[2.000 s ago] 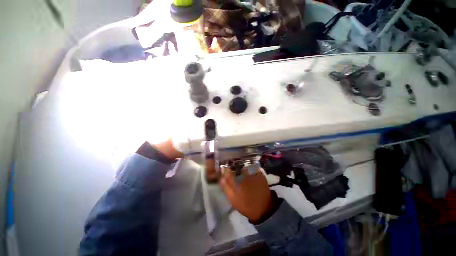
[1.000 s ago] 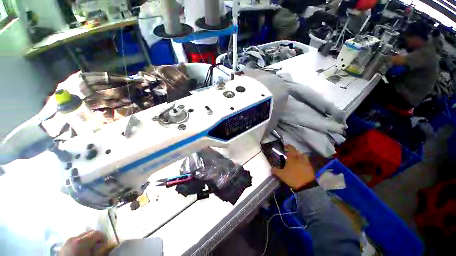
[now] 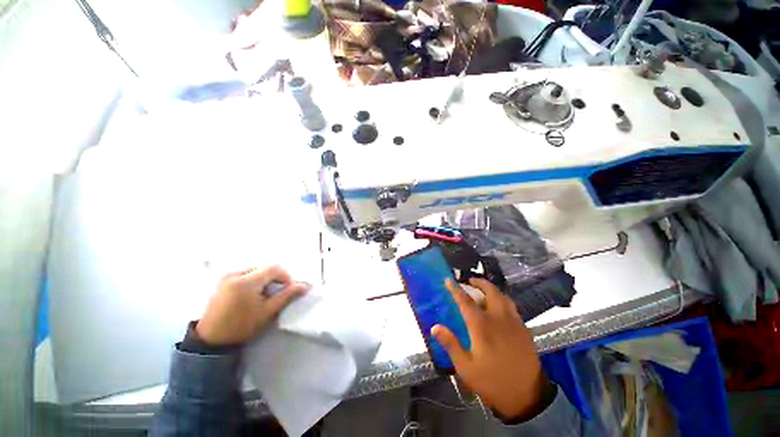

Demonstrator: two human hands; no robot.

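Observation:
My right hand (image 3: 500, 350) is on a smartphone (image 3: 428, 294) with a lit blue screen, thumb and a finger over its face. The phone is at the table's front edge, right of the needle area; whether it rests on the table is unclear. My left hand (image 3: 250, 305) pinches a light grey fabric piece (image 3: 306, 375) that hangs over the front edge. The white sewing machine head (image 3: 462, 154) with a blue stripe stands behind both hands. Its presser foot area (image 3: 376, 235) is small and partly washed out by glare.
Pink-and-dark snips (image 3: 438, 233), a clear plastic bag (image 3: 513, 247) and dark trim pieces (image 3: 552, 292) lie under the machine arm. A blue bin (image 3: 710, 367) is below right. Grey cloth (image 3: 727, 247) lies right of the machine. Camouflage fabric (image 3: 368, 43) is behind. A large grey panel (image 3: 94, 324) is left.
The view has swung back left and down. My right hand has brought the phone from the machine's right end to the front of the needle area, and its screen is now lit.

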